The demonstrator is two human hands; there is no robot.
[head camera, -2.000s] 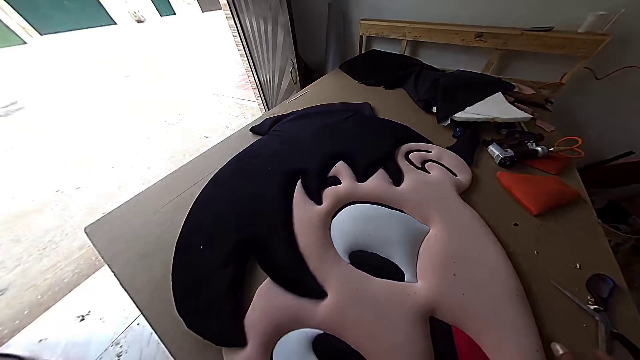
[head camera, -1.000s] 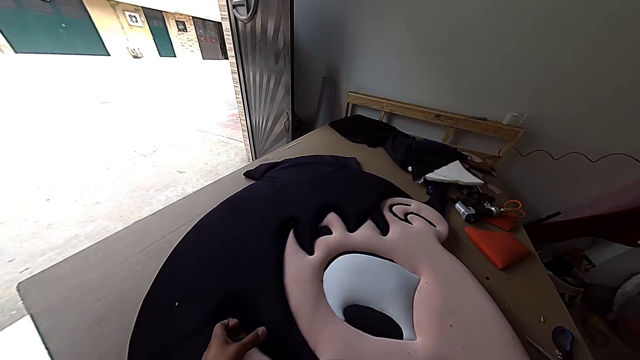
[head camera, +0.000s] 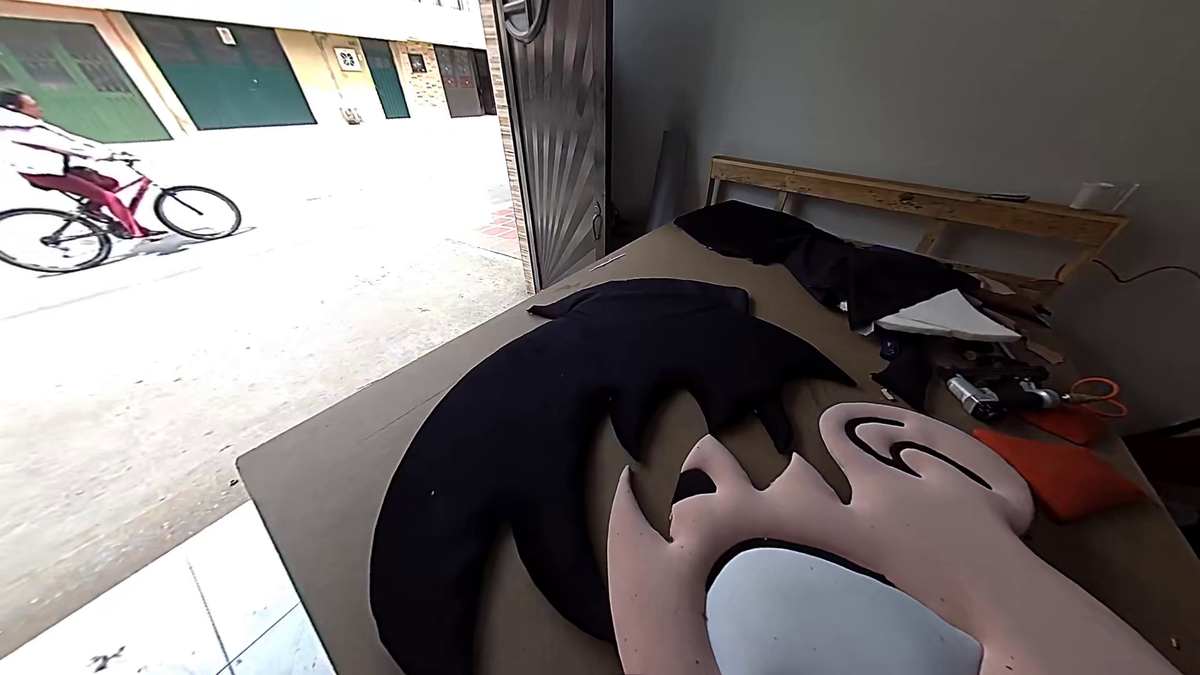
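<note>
Neither of my hands shows in the current view. A padded black fabric hair piece (head camera: 562,394) lies on the brown tabletop (head camera: 319,478), with jagged points along its inner edge. Apart from it, to the lower right, is a padded pink fabric face piece (head camera: 891,534) with an ear that bears a black curl. A white eye shape (head camera: 825,609) edged in black is set in the face, cut off by the bottom of the view. Tabletop shows through the gap between the hair and the face.
Black cloth (head camera: 787,244), a white foam piece (head camera: 947,317), a pneumatic tool (head camera: 994,396), orange-handled scissors (head camera: 1097,397) and orange fabric pieces (head camera: 1069,473) lie at the right. Behind stands a wooden frame (head camera: 900,199). A metal door (head camera: 562,141) borders the street, where a person rides a bicycle (head camera: 112,211).
The black hair piece and the pink face piece, together in the earlier frames, are now apart. The hand seen at the hair one second ago is out of view. A cyclist has appeared outside.
</note>
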